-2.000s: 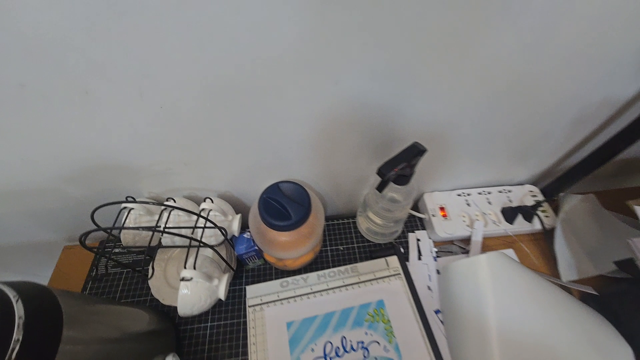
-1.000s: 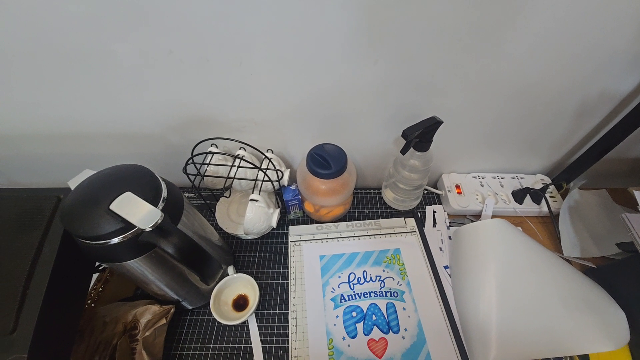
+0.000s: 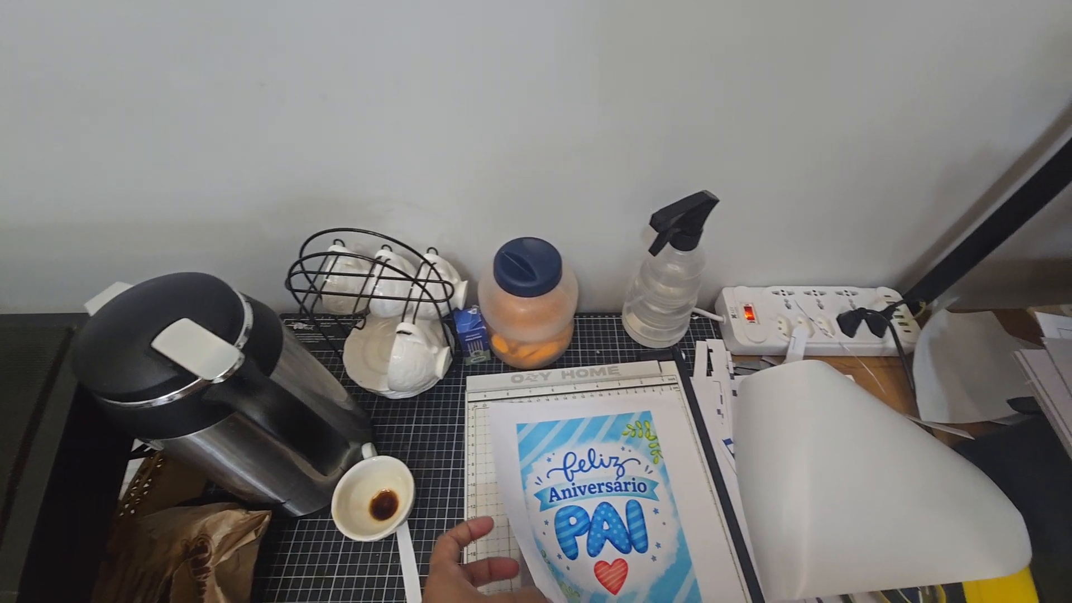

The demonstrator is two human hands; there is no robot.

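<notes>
My left hand comes in at the bottom edge, fingers apart, at the left side of a printed greeting sheet. Whether its fingertips press on the paper is hard to tell. The sheet, with blue lettering and a red heart, lies on a white paper trimmer with a ruled grid, its left edge slightly lifted. Left of the hand, a white cup with a little dark coffee stands on the black cutting mat, beside a white strip. My right hand is out of view.
A steel thermal jug stands at left, above a crumpled brown bag. Behind are a wire cup rack, a blue-lidded jar, a spray bottle and a power strip. A curled white sheet rises at right.
My left hand has come into view at the bottom, beside the printed sheet. The sheet's left edge now sits tilted on the trimmer. The view has shifted since the earliest frame.
</notes>
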